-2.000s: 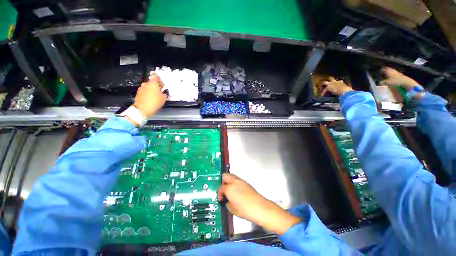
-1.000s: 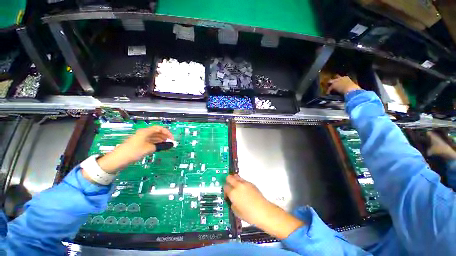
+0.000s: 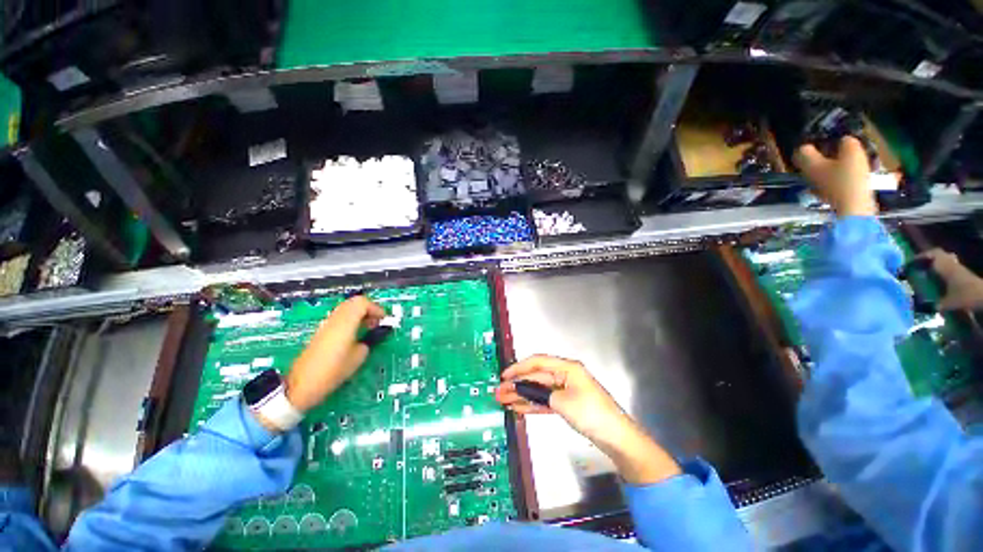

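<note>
A green printed circuit board [image 3: 356, 431] lies in front of me between reddish-brown carrier rails. My left hand [image 3: 343, 343] is over its upper middle, with a black component [image 3: 377, 331] held under the fingers and a small white part at the fingertips by the board. My right hand [image 3: 561, 401] is over the board's right rail, palm partly up, and holds a black component [image 3: 532, 392] in its fingers. How many parts each hand holds cannot be told.
White connectors [image 3: 363, 194], grey components [image 3: 471, 167] and blue components [image 3: 479, 232] fill bins behind the board. Steel plate [image 3: 647, 367] lies right of the rail. Another person's hand [image 3: 839, 173] reaches into a right bin; another hand shows far right.
My right hand has turned up and its black component now shows. My left hand went from the white bin to the board, then slightly further up it. The neighbour's hand has moved to another bin.
</note>
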